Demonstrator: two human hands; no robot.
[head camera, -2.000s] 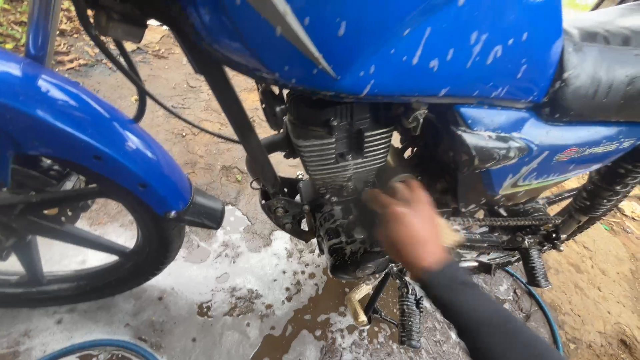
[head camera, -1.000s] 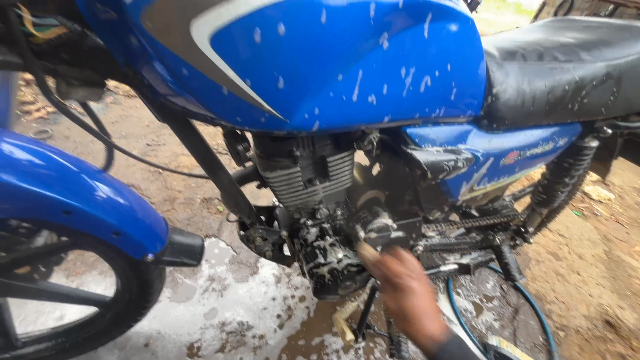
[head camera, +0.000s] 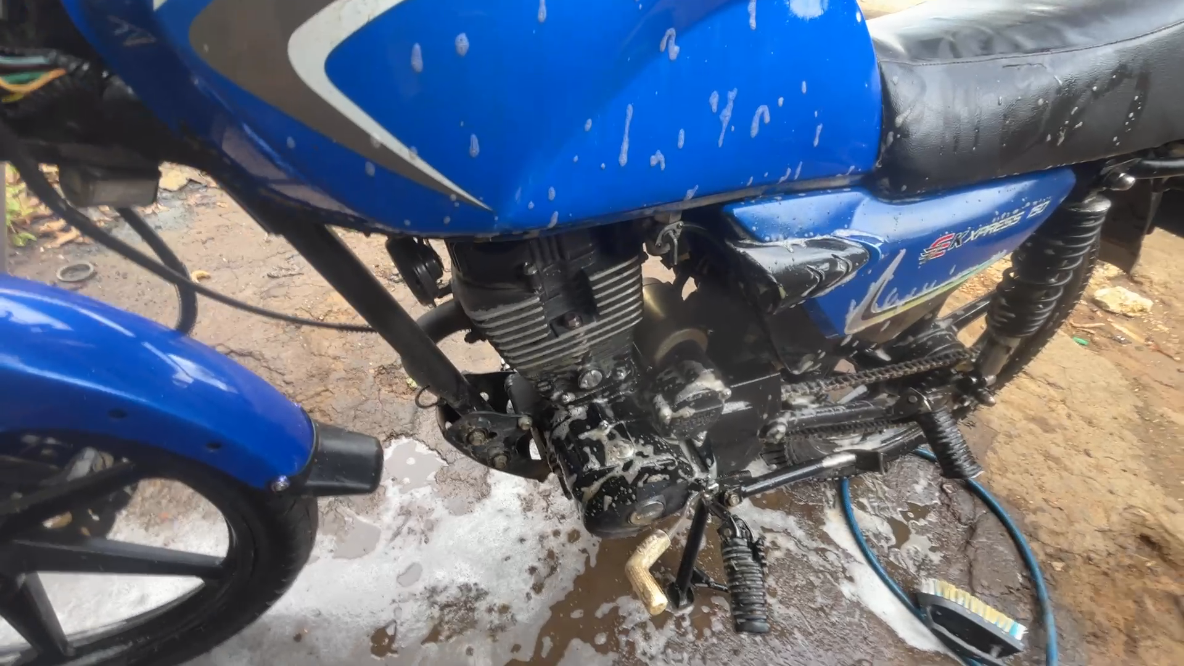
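Neither my left hand nor my right hand shows in the head view now. A blue motorcycle fills the frame; its fuel tank (head camera: 592, 120) carries drops of suds. Below sits the finned engine cylinder (head camera: 555, 310), and white foam streaks the black engine cover (head camera: 620, 462). A scrub brush (head camera: 971, 620) with pale bristles facing up lies on the wet ground at the lower right, by a blue hose (head camera: 1013, 527). Foam also marks the blue side panel (head camera: 906, 240).
The front wheel (head camera: 287, 546) and blue fender (head camera: 148, 370) stand at the left. A footpeg (head camera: 743, 573) and gear lever (head camera: 647, 573) stick out low in the middle. Foamy water (head camera: 425, 564) covers the ground beneath. The black seat (head camera: 1027, 83) is at the upper right.
The hand that was at the engine in both earlier frames has left the view. The brush now lies on the ground at the lower right.
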